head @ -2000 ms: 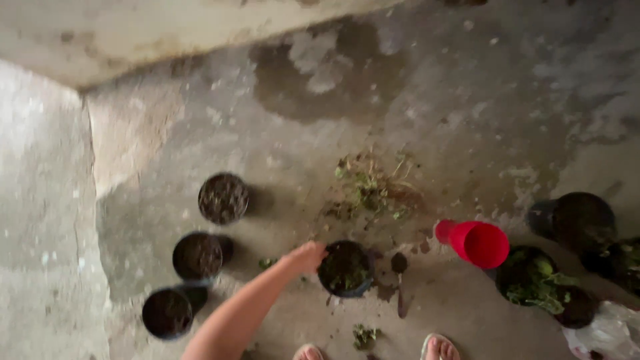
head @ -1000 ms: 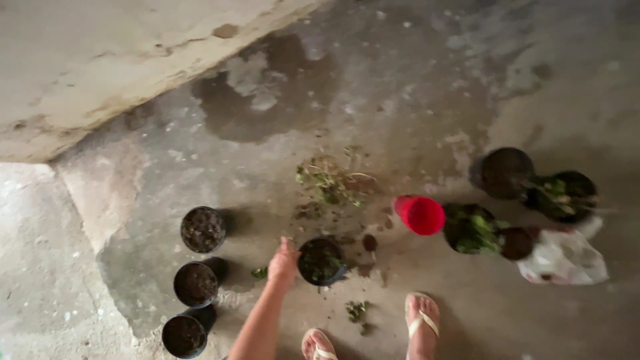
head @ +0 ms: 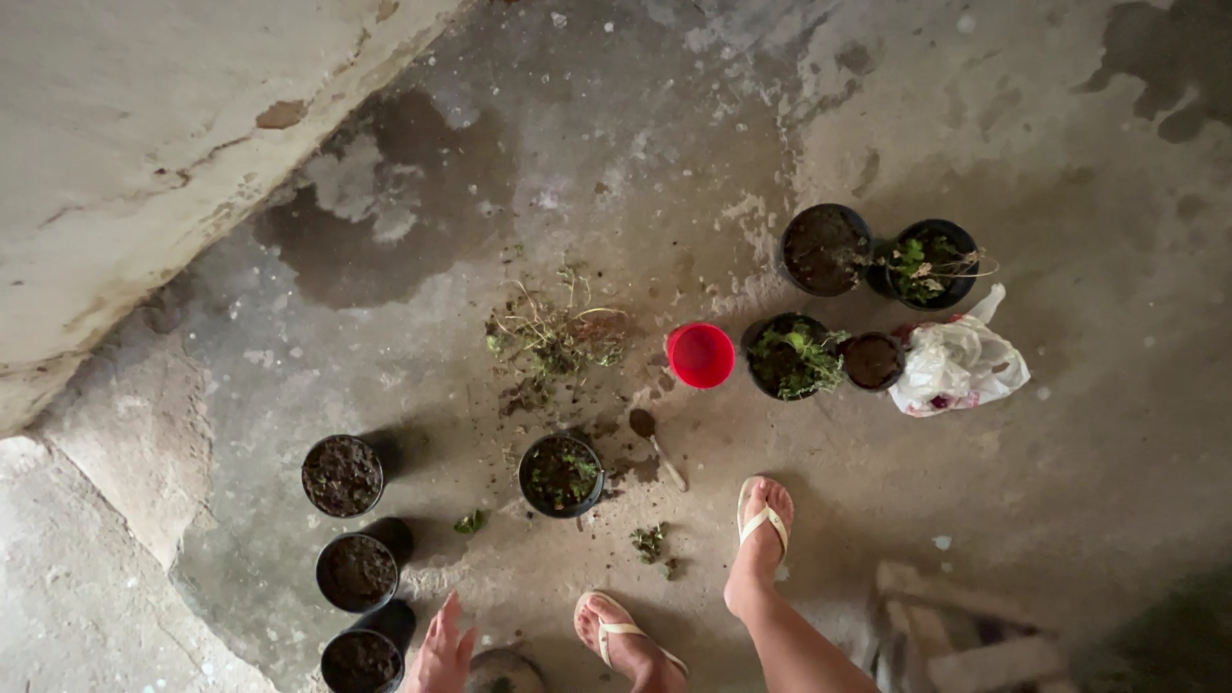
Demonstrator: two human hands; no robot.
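Observation:
My left hand (head: 441, 650) is at the bottom edge, left of centre, fingers extended and holding nothing visible. It is nearest the lowest of three black pots of soil on the left, with a pot (head: 362, 661) just beside it. Up and right of the hand, a black pot with small green plants (head: 561, 474) stands on the floor. Beside that pot lies a spoon (head: 658, 449) with a dark, soil-covered bowl. A pile of uprooted, partly dry plants (head: 553, 337) lies above the pot. My right hand is out of view.
A red plastic cup (head: 701, 355) stands right of centre. Several black pots, one a planted pot (head: 794, 356), and a white plastic bag (head: 958, 366) are farther right. Plant cuttings (head: 650, 544) lie near my sandalled feet. A wooden object (head: 962, 630) is lower right.
My left hand has moved away from the rim of the planted pot, down and left to the bottom edge. The pots, cup and spoon stay where they were; the view has shifted.

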